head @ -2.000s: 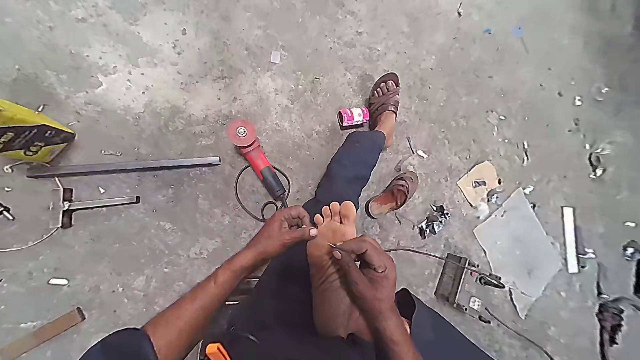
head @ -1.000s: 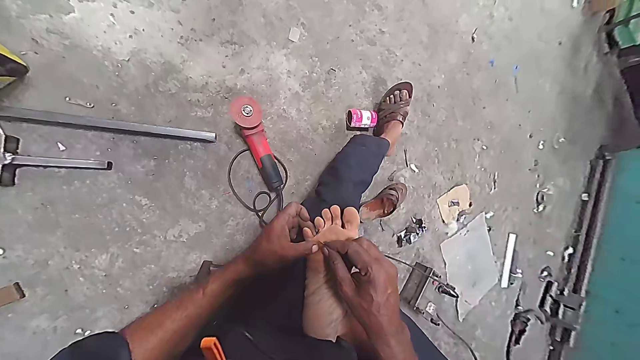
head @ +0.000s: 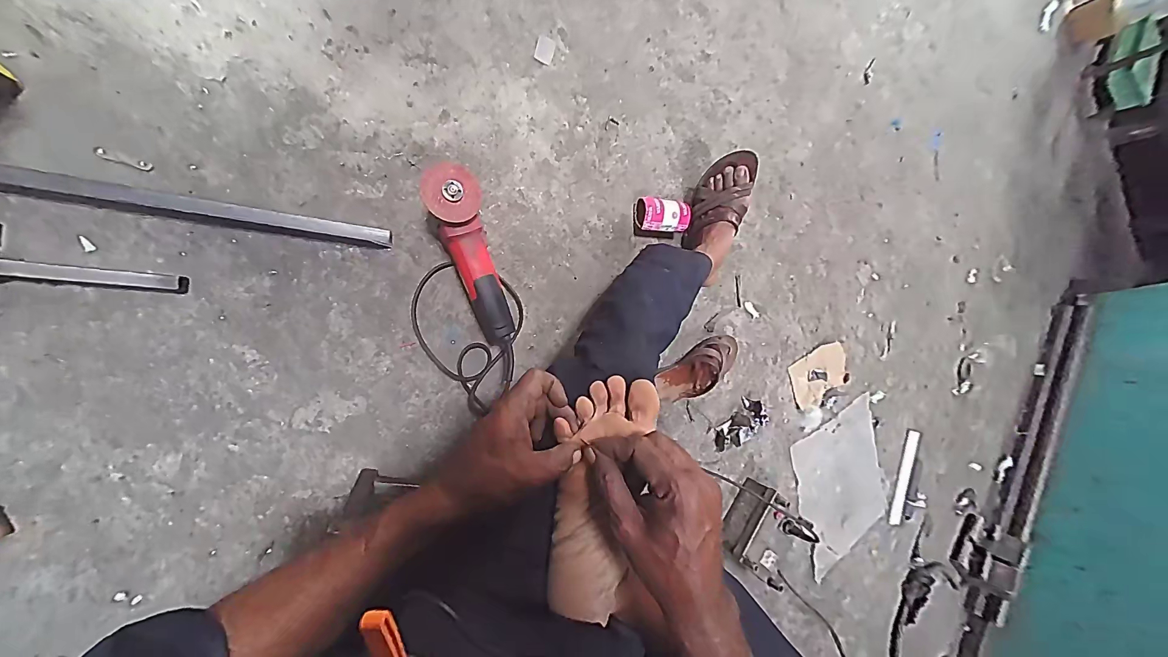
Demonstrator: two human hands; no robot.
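A bare foot (head: 584, 538) lies sole up across the dark trouser leg, its toes pointing away from me. My left hand (head: 511, 438) touches the skin below the small toes with thumb and fingers. From the other side, my right hand (head: 662, 502) presses thumb and forefinger on the ball of the foot, close to my left thumb. Whether something tiny is pinched between the fingertips cannot be told. The other foot wears a brown sandal (head: 725, 196) on the concrete floor, and an empty brown sandal (head: 710, 367) lies nearer.
A red angle grinder (head: 474, 265) with its coiled cord lies left of the leg. Metal bars (head: 274, 222) stretch across the left floor. A pink cylindrical container (head: 663, 214) touches the sandalled foot. Cardboard (head: 818, 374), a grey sheet (head: 839, 488) and a teal surface (head: 1104, 465) are on the right.
The view has shifted to the right. Both hands stay at the foot; my right hand's fingers now rest closer to my left thumb than two seconds ago.
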